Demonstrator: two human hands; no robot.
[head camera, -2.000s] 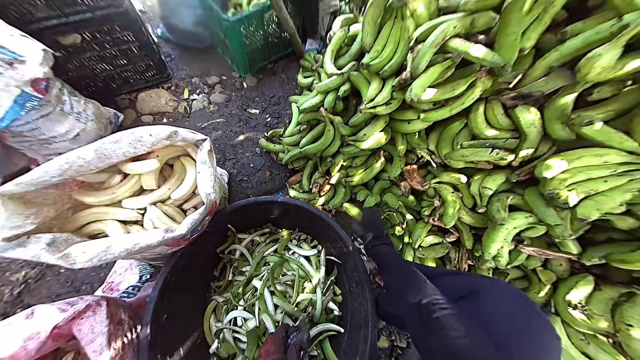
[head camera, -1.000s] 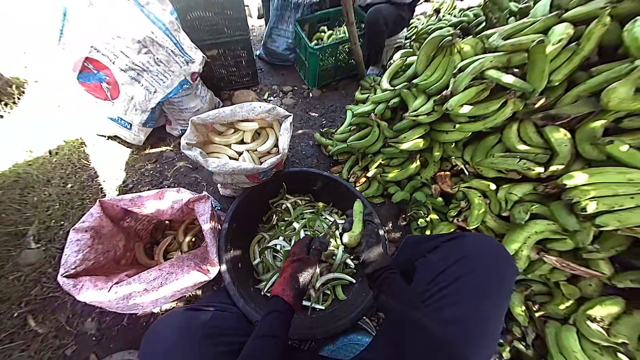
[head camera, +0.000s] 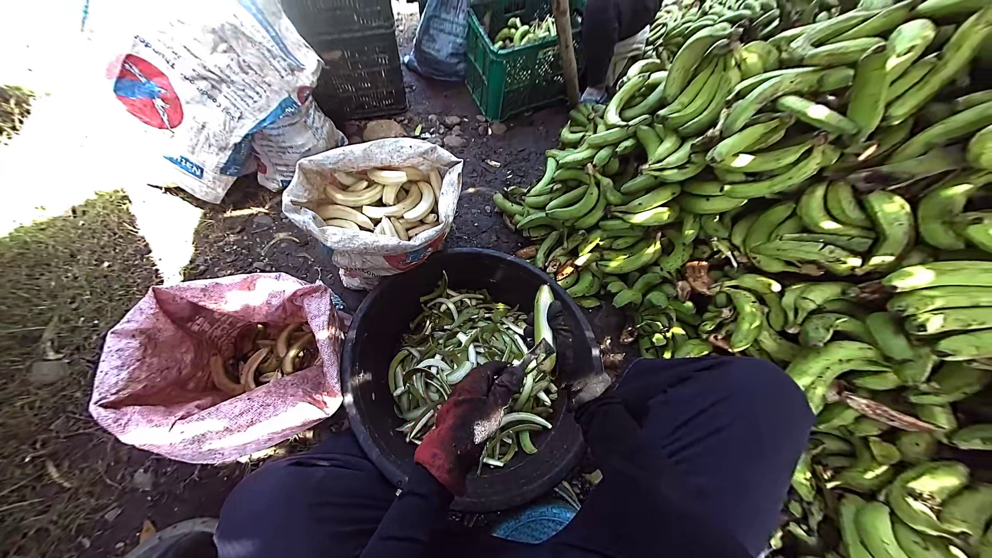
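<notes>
My left hand (head camera: 469, 422), in a red and dark glove, is over the black plastic tub (head camera: 360, 387). It is closed on what looks like a small knife (head camera: 535, 353), whose blade is against a green plantain (head camera: 543, 310). My right hand (head camera: 570, 345), in a dark glove, holds that plantain nearly upright inside the tub's right side; a pale strip shows along it. Green and whitish peel strips (head camera: 457, 333) lie in the tub, between my legs. Shadow hides part of my right fingers.
A white woven sack (head camera: 310, 209) of peeled plantains stands behind the tub; a pink sack (head camera: 155, 372) with more is at left. Green plantain bunches (head camera: 744, 155) are heaped at right. Behind are a green crate (head camera: 515, 77), dark crates (head camera: 360, 62), a large white sack (head camera: 194, 93) and a person's leg (head camera: 612, 39).
The plantain in my right hand looked all green one second ago and now shows a pale strip. Both hands stay over the tub since then. The view swung considerably after the oldest frame.
</notes>
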